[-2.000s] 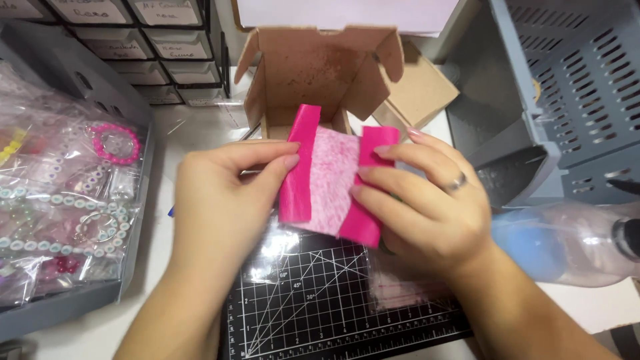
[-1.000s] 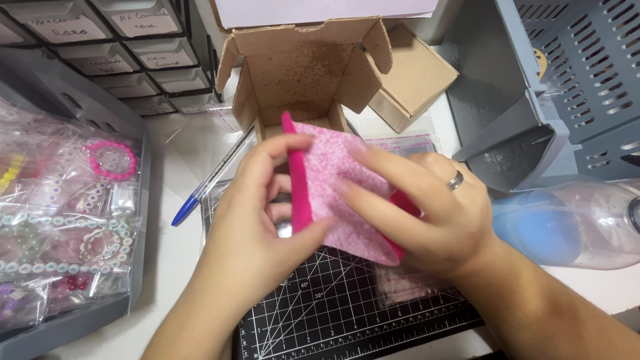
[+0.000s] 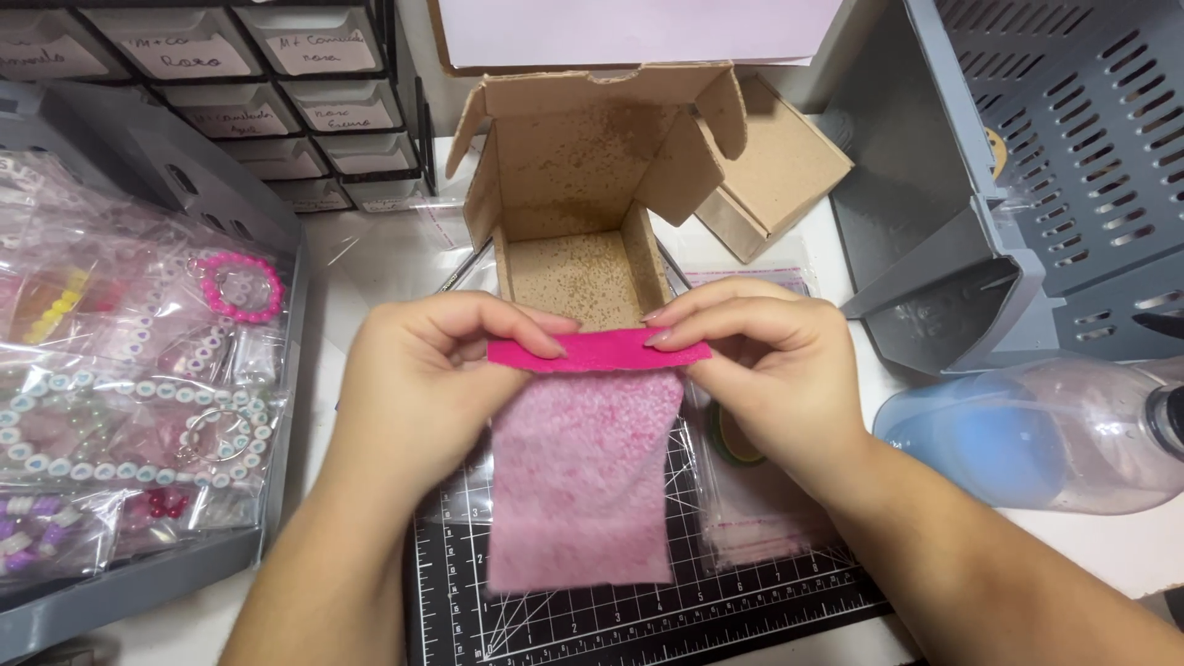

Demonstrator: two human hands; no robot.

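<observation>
A piece of thin pink fabric or fibrous sheet hangs down over the black cutting mat, its top edge folded into a flat hot-pink strip. My left hand pinches the strip's left end between thumb and fingers. At the right end, my right hand pinches it the same way. Just behind the strip stands an open cardboard box with brown specks inside. Clear plastic bags lie on the mat under my right hand, with a round green-edged item partly hidden there.
On the left, a grey bin holds bagged bead bracelets. Labelled small drawers stand behind it. A closed cardboard box, a grey slotted basket and a clear bottle with blue liquid are on the right.
The pink piece was held between my hands with hot-pink bands at its left and right sides. Now it is turned, one hot-pink band across the top and the lighter part hanging down.
</observation>
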